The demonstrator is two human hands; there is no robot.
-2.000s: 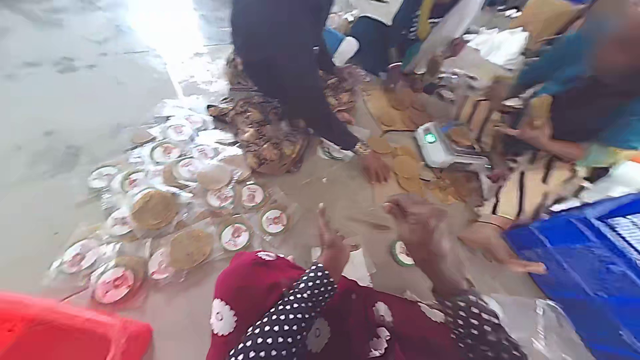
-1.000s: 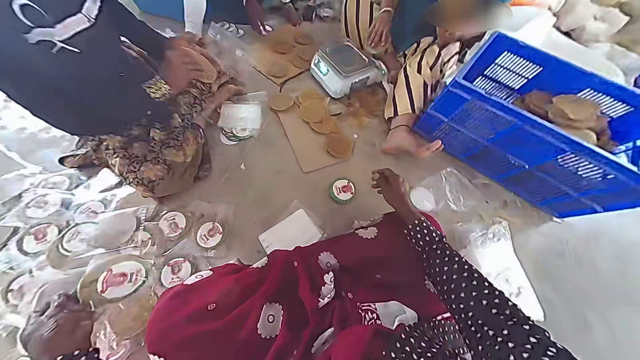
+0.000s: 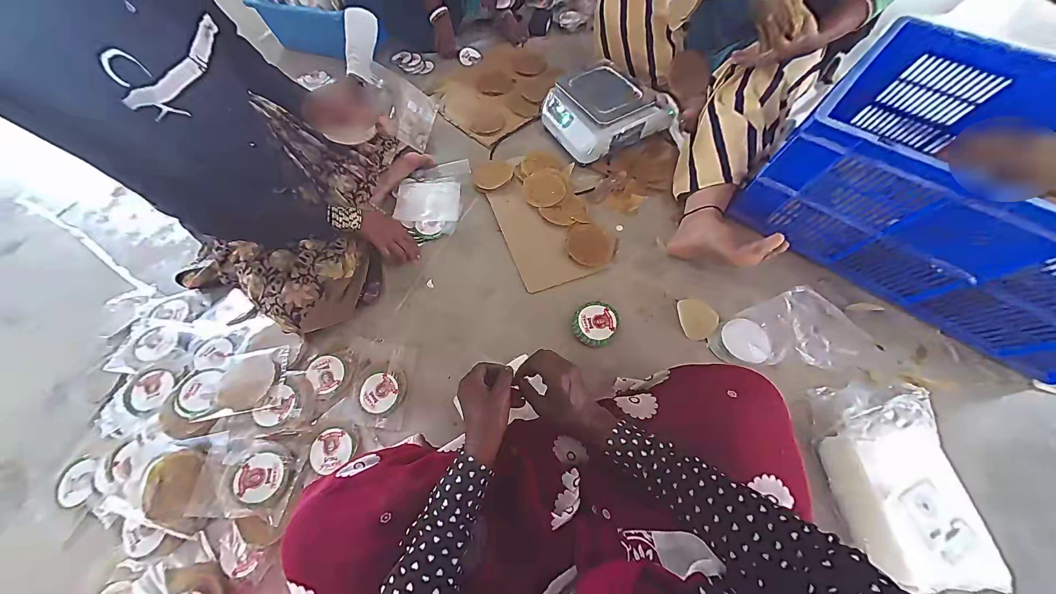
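Observation:
My left hand [image 3: 485,406] and my right hand [image 3: 563,394] are close together above my lap, fingers bent and fingertips nearly meeting. A white sheet or piece of plastic [image 3: 462,404] shows behind and between them; whether the fingers grip it is unclear. Beyond my hands, a stack of round printed labels [image 3: 596,323] lies on the floor. Brown flat discs [image 3: 589,245] rest on a cardboard sheet [image 3: 528,262] farther off. Left of my lap are many clear packets, some with round labels [image 3: 260,478] and brown discs [image 3: 173,488].
A digital scale [image 3: 606,103] stands beyond the cardboard. At right are a blue plastic crate [image 3: 891,214], clear bags [image 3: 813,326] and a white plastic pack [image 3: 916,495]. One person's hand [image 3: 389,237] is near a packet at left; another person's bare foot [image 3: 726,239] is near the crate.
My hands, apart one second ago with the left over the packets and the right near the label stack, are now together above my lap. The view has shifted.

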